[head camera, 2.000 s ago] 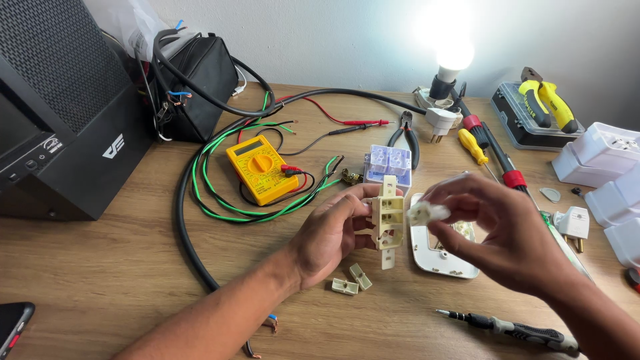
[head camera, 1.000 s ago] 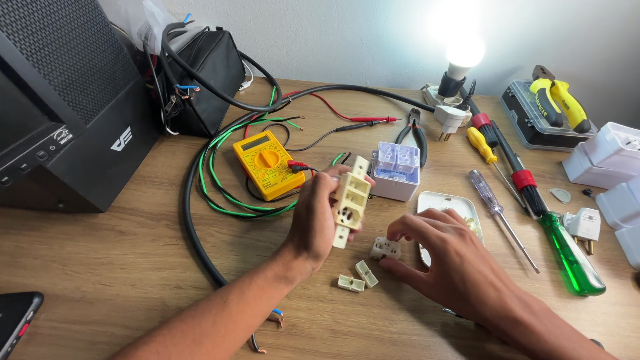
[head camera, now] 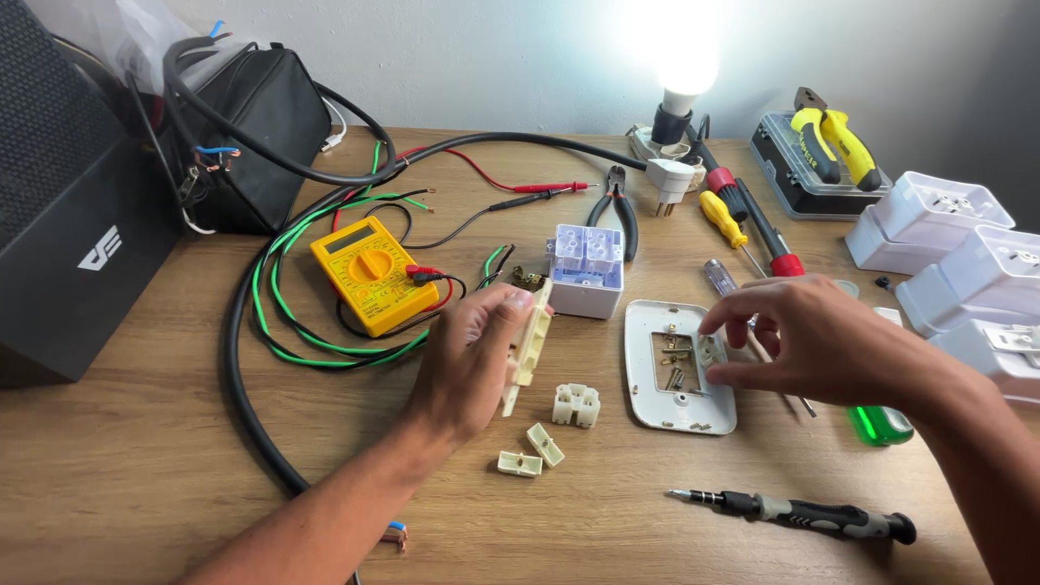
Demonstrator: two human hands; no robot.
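Observation:
My left hand (head camera: 467,361) grips a cream plastic mounting frame (head camera: 530,345), held on edge above the table. My right hand (head camera: 780,345) is over the right side of a white wall plate (head camera: 642,406), its thumb and fingers around a small white plastic part (head camera: 708,351); whether it is lifted cannot be told. Screws and small brass pieces (head camera: 674,357) lie in the plate's opening. Between the hands, a white socket module (head camera: 576,405) stands on the wood, with two small cream plastic pieces (head camera: 520,464) below it.
A precision screwdriver (head camera: 796,513) lies at front right. A yellow multimeter (head camera: 374,276) and coiled cables (head camera: 236,357) are at left. White boxes (head camera: 934,219), diagonal cutters (head camera: 617,211), a yellow screwdriver (head camera: 723,219) and a lit bulb (head camera: 681,69) are further back.
My right hand has set down the white socket module, let it go and moved right to the wall plate. My left hand still holds the cream frame, now turned more on edge.

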